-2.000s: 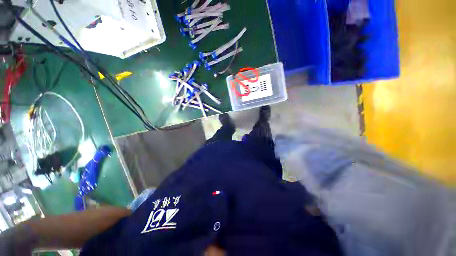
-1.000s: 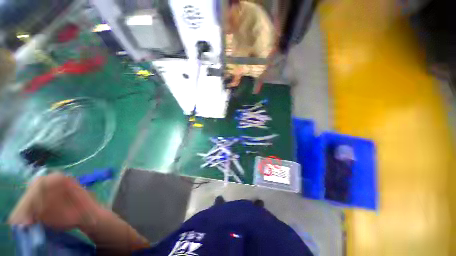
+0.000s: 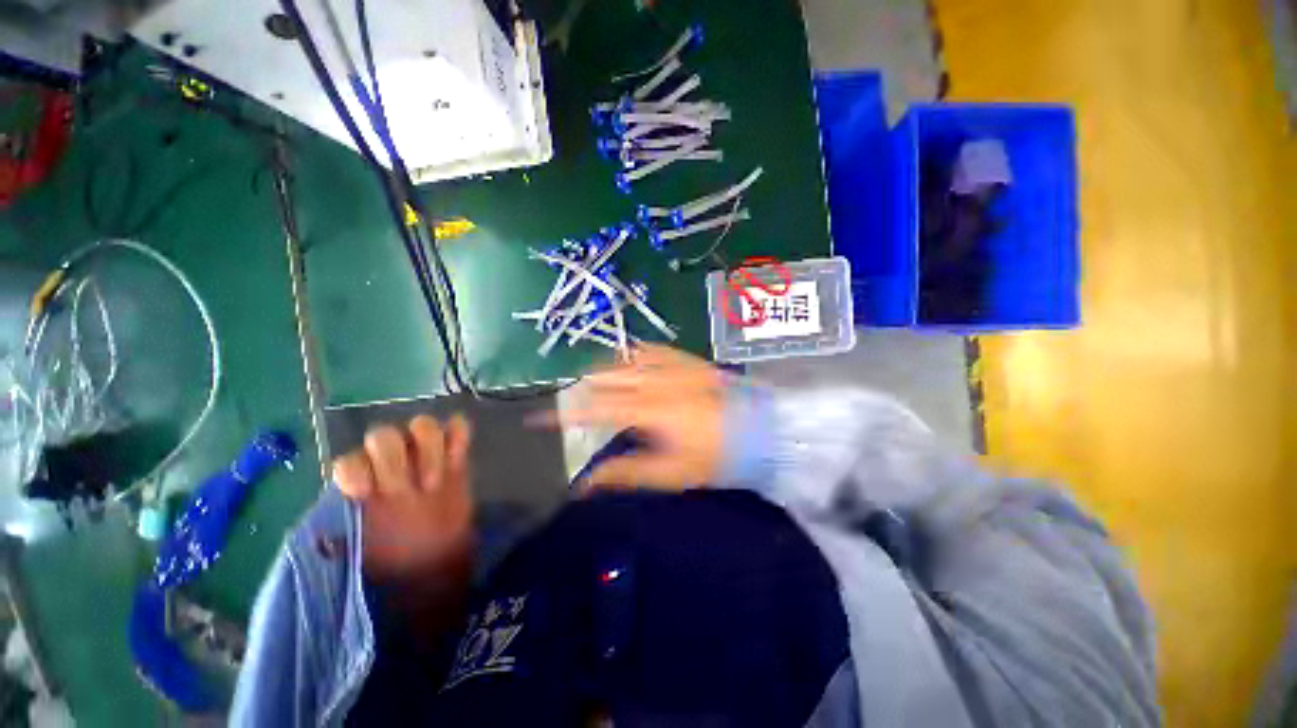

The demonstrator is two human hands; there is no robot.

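I wear a light blue denim jacket (image 3: 910, 469) over a navy shirt (image 3: 697, 583); its sleeve covers my right arm. My right hand (image 3: 647, 413) is blurred, held palm-down before my chest near the bench edge, fingers apart, with nothing seen in it. My left hand (image 3: 413, 477) is raised at left with curled fingers, touching the top of the jacket's left edge; whether it grips the cloth is unclear. Several grey ribbon cables with blue ends (image 3: 590, 299) lie on the green bench mat (image 3: 384, 320), beyond my hands.
A clear lidded box (image 3: 832, 320) with red-handled cutters (image 3: 757, 292) sits at the bench edge. Blue bins (image 3: 1053, 213) stand right, beside the yellow floor. A white machine (image 3: 455, 107) with black cables is ahead. A blue wire bundle (image 3: 214, 519) and whitish coiled cable (image 3: 214, 334) lie left.
The denim sleeve, loose and blurred at right earlier, now covers my right arm. Both hands have come in front of my chest. The view has tilted back down from the machine and other person.
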